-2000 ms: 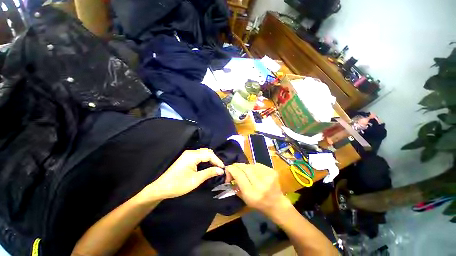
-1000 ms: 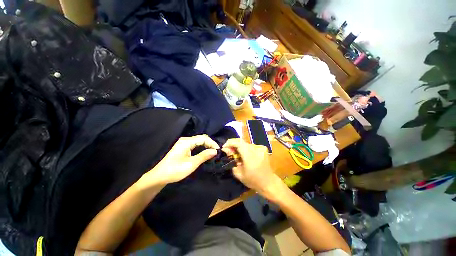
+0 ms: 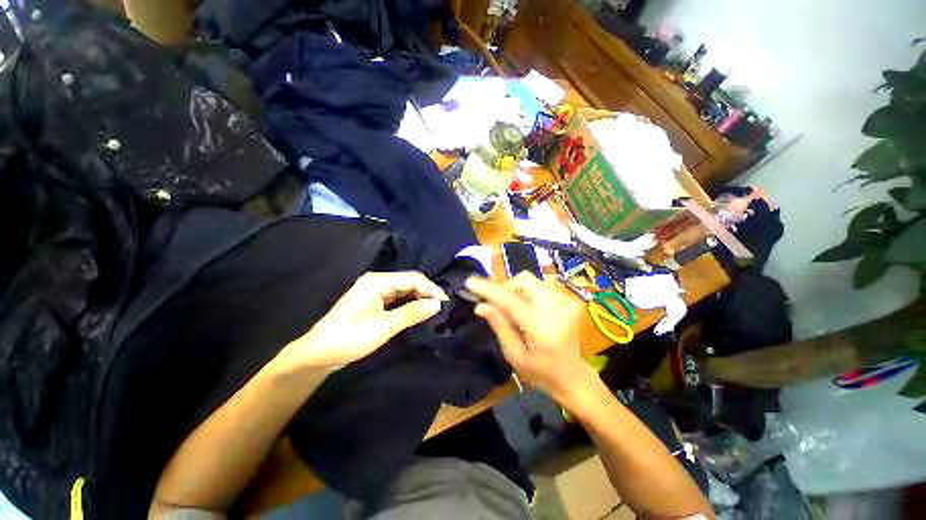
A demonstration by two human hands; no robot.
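A matte black garment [image 3: 234, 305] lies over the table edge and lap. My left hand [image 3: 371, 317] is over it, thumb and forefinger pinched together at the fingertips; whatever is between them is too small to make out. My right hand [image 3: 533, 330] is just to the right, forefinger pointing toward the left fingertips, with a gap between the hands. A thin pale sliver shows below the right palm, but what it belongs to is hidden. Bunched dark cloth [image 3: 457, 305] lies between and beneath the hands.
A smartphone [image 3: 523, 259] lies behind my right hand, partly covered. Scissors [image 3: 610, 317] with yellow and green handles lie at right. A jar [image 3: 485, 183], a carton [image 3: 609, 193] and a navy garment [image 3: 376, 173] are farther back. A glossy black jacket [image 3: 152, 122] lies at left.
My right hand has moved slightly right, away from the left fingertips, and its fingers have straightened. The metal blades seen under it earlier no longer show clearly. My left hand stays pinched.
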